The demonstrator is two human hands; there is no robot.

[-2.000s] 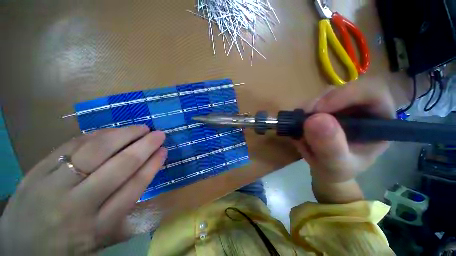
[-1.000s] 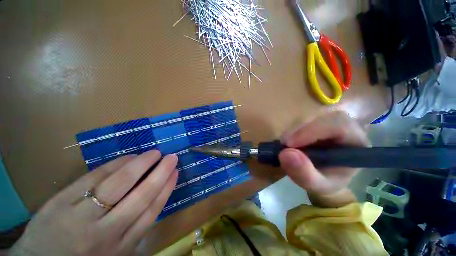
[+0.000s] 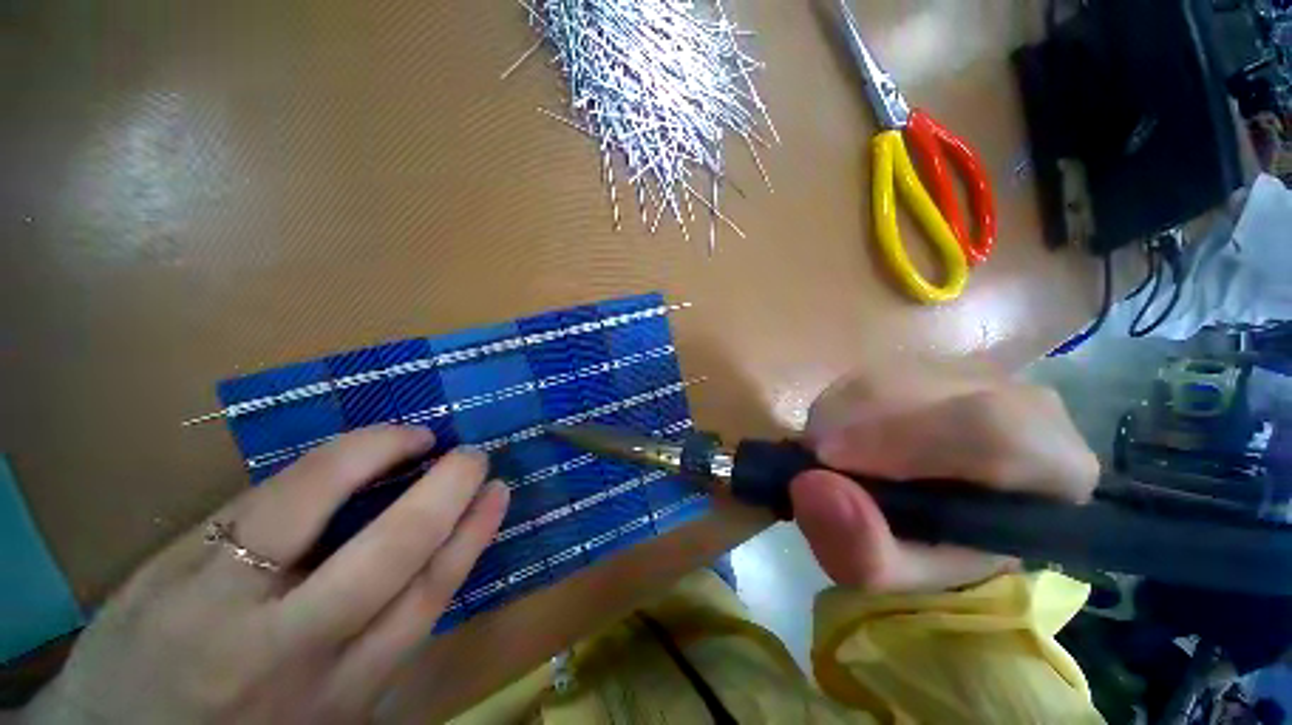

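Observation:
A blue solar cell string lies on the brown tabletop, crossed by silvery lines. Thin tabbing ribbon ends stick out past its left and right edges. My left hand, with a ring, lies over the lower left of the cell string, fingertips pressed on it near the middle. My right hand holds the black-handled soldering iron from the right. Its pointed tip is over the middle of the cell string at a silvery line; contact cannot be told for certain.
A heap of cut tabbing ribbon pieces lies behind the cell string. Scissors with yellow and red handles lie back right. A black box with cables stands at the far right. A teal sheet shows at the left edge.
Since two seconds ago the whole view has shifted, with the cell string lower. The iron's handle has tilted lower at the right. My left index finger has lifted apart from the middle finger.

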